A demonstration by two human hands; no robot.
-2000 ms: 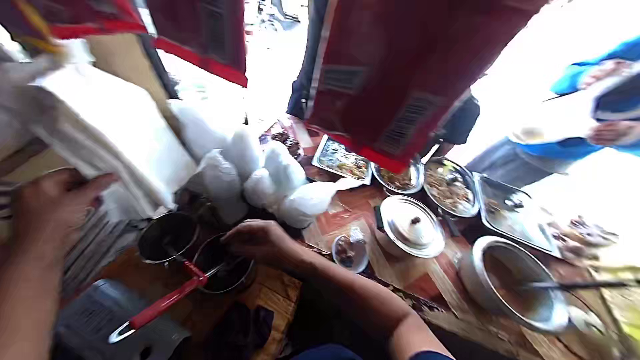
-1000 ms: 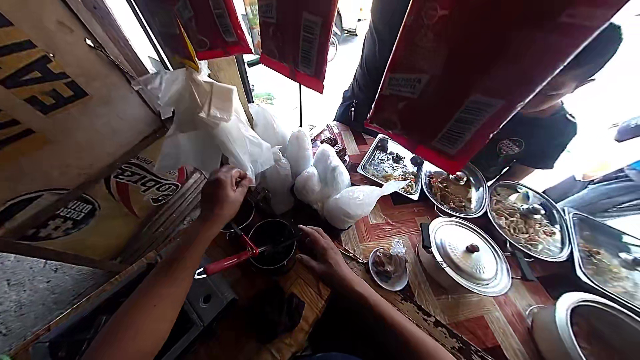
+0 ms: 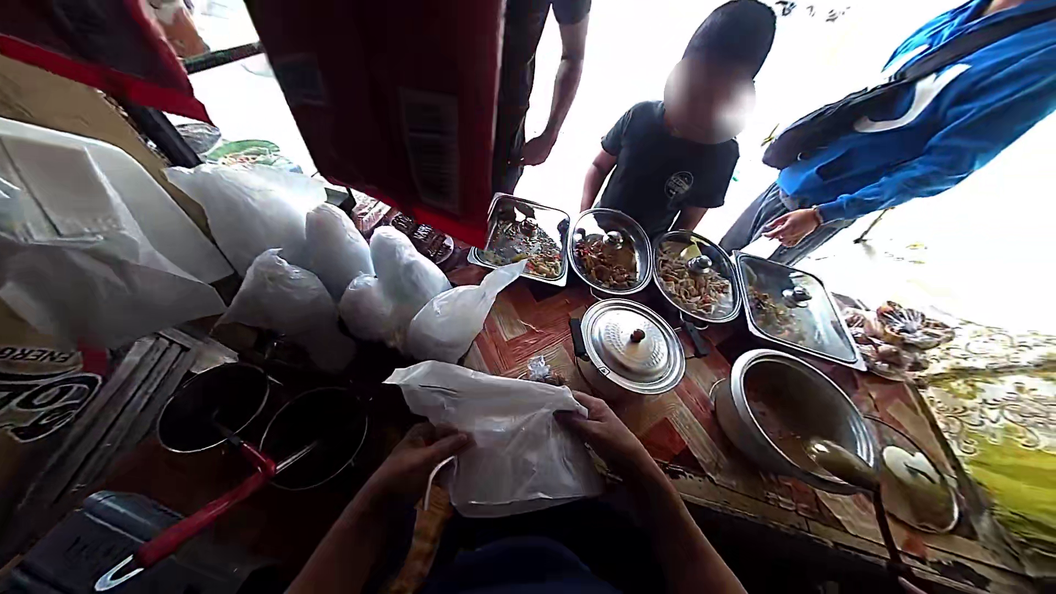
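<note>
A white plastic bag (image 3: 520, 445) is spread between my hands, low in the middle of the head view. My left hand (image 3: 421, 462) pinches its left side, and my right hand (image 3: 606, 429) grips its upper right edge. Just beyond the bag, a small clear bag of food (image 3: 540, 371) is partly hidden by it. Several filled white plastic bags (image 3: 396, 280) stand together on the left of the table. Two dark pots (image 3: 313, 437) are to the left of my left hand, with a red-handled utensil (image 3: 210, 511) across them. Whether the held bag contains anything cannot be told.
A lidded pot (image 3: 634, 346) and an uncovered pot (image 3: 800, 421) with a ladle stand at right. Glass-lidded food trays (image 3: 532, 239) line the far edge. Red packets (image 3: 404, 107) hang overhead. Stacked white bags (image 3: 91, 223) hang at left. People stand across the table (image 3: 685, 425).
My hands have come together in front of me and now hold a white plastic bag. One second ago my left hand was at the hanging white bags and my right hand was beside the dark pots.
</note>
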